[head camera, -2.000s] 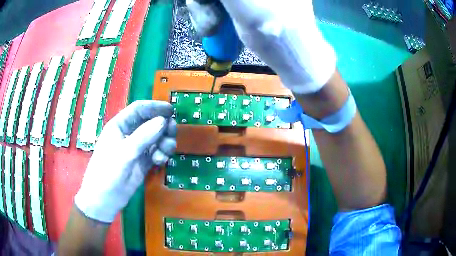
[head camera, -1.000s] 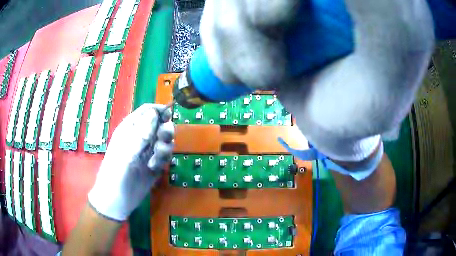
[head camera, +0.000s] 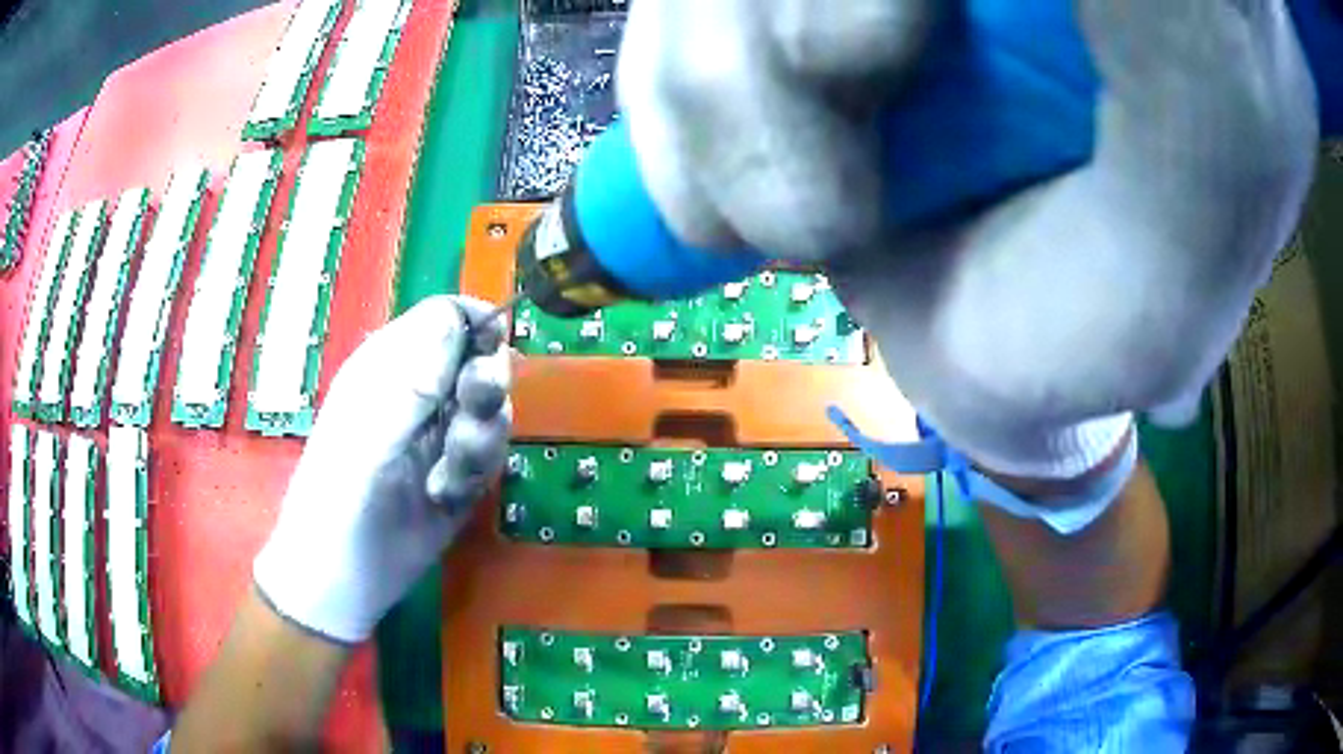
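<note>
My right hand (head camera: 1090, 236), in a white glove, grips the blue electric screwdriver (head camera: 626, 206), which lies tilted over the top pocket. Its thin bit points left to the fingertips of my gloved left hand (head camera: 390, 457). Those fingers are curled together at the fixture's upper left edge; any screw between them is too small to make out. The orange-brown fixture (head camera: 589, 589) holds three green circuit boards: the top board (head camera: 707, 327) is partly hidden by the screwdriver and right hand, the middle board (head camera: 692, 498) and bottom board (head camera: 685, 681) show whole.
A black screw tray (head camera: 567, 103) with loose silver screws lies beyond the fixture. Rows of white strips with green edges (head camera: 307, 295) lie on the red sheet (head camera: 221, 530) at left. A cardboard carton (head camera: 1274, 427) stands at right. A blue cord runs along the fixture's right side.
From two seconds ago, the screwdriver has left the top board and swung left, its bit now at my left fingertips. My right hand is nearer the camera. Since one second ago little has moved.
</note>
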